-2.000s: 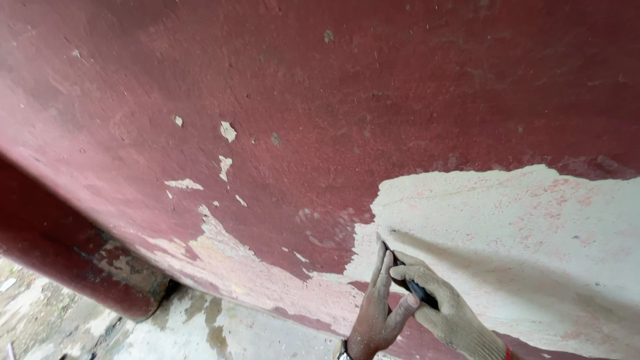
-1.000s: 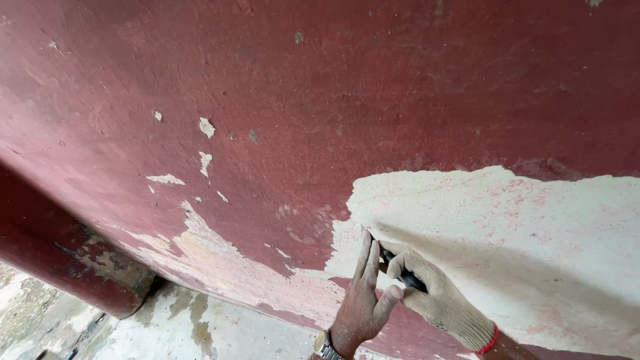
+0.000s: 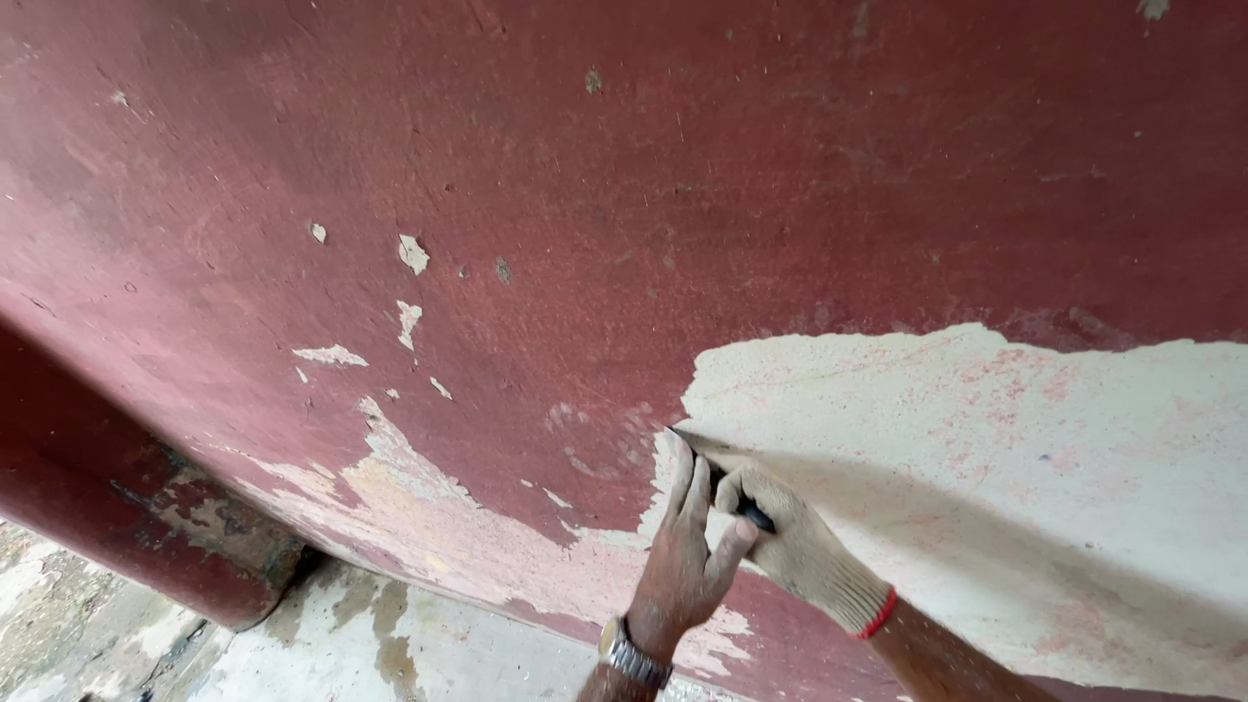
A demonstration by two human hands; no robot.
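My right hand (image 3: 795, 531), in a beige knit glove with a red cuff edge, grips the black handle of a scraper (image 3: 756, 514). The tool's dark tip lies at the edge between red paint and a bare off-white patch (image 3: 926, 419) on the wall. My left hand (image 3: 682, 561), ungloved and dusty, wears a metal wristwatch (image 3: 634, 655). Its extended fingers press near the blade, alongside the gloved hand; they hide most of the blade. Red paint (image 3: 546, 195) covers the wall above and to the left of the hands.
A red rounded column (image 3: 127, 517) with a worn base stands at the lower left. Stained concrete floor (image 3: 468, 643) runs along the foot of the wall. Small chipped spots (image 3: 413, 253) and a long peeled strip (image 3: 439, 526) mark the wall left of my hands.
Both hands stay together at the left edge of the bare patch with the scraper in the gloved hand. The view has shifted slightly.
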